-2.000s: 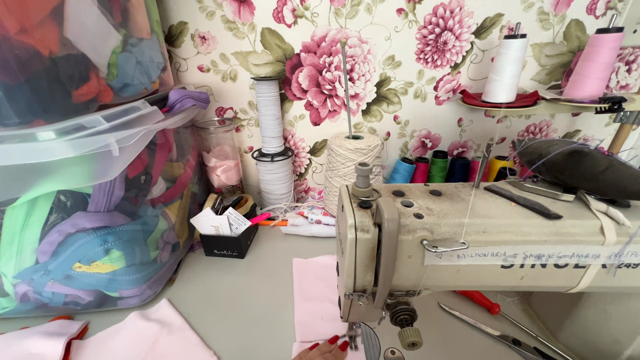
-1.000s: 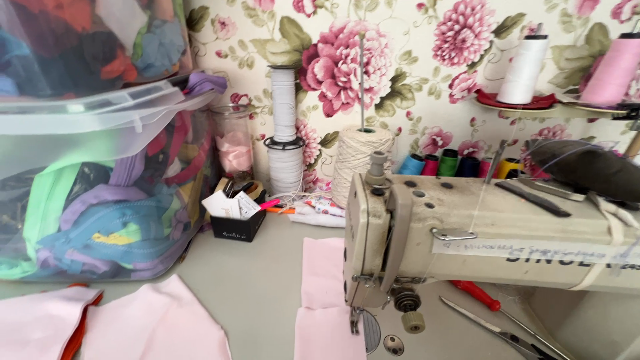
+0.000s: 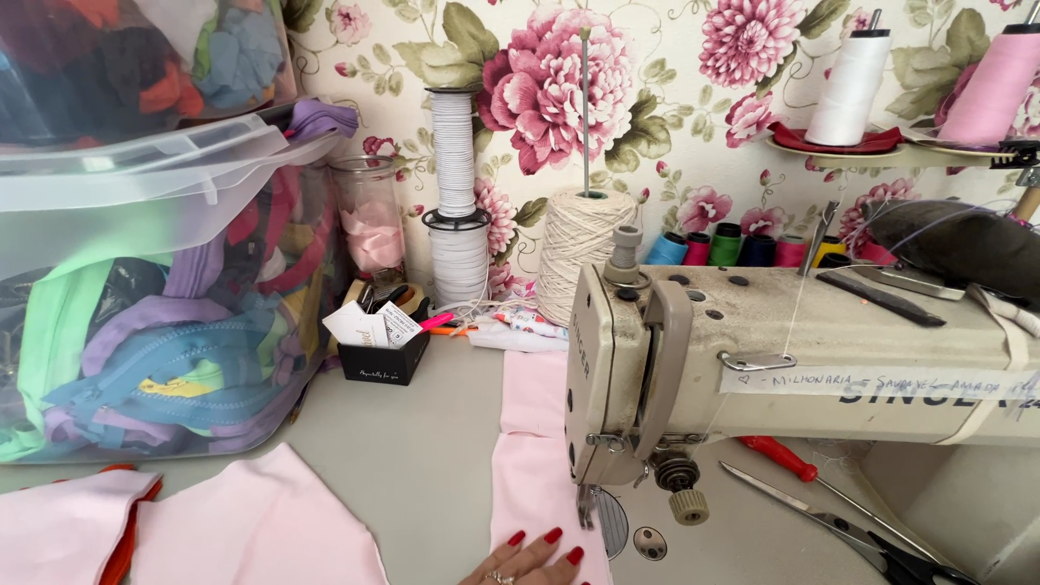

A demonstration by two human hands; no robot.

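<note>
My left hand (image 3: 528,565), with red nails and a ring, lies on a pale pink fabric strip (image 3: 528,479) at the bottom middle. Its fingertips are just left of and below the presser foot (image 3: 585,508) of a Singer sewing machine (image 3: 731,349). The strip runs back along the left of the machine head, with a crosswise seam or fold in it. The foot is at the strip's right part; whether it is down on the cloth I cannot tell. The wrist is out of frame. My right hand is not in view.
Pink fabric pieces (image 3: 252,520) lie at the lower left, before a clear plastic bin (image 3: 162,325) of zippers and cloth. A small black box (image 3: 382,361) and cord spools (image 3: 457,260) stand behind. Scissors (image 3: 837,524) and a red-handled screwdriver (image 3: 780,457) lie right of the needle area.
My left hand, out of view one second ago, is back on the pink strip beside the presser foot. Two seconds ago fingers were also at the strip near the foot.
</note>
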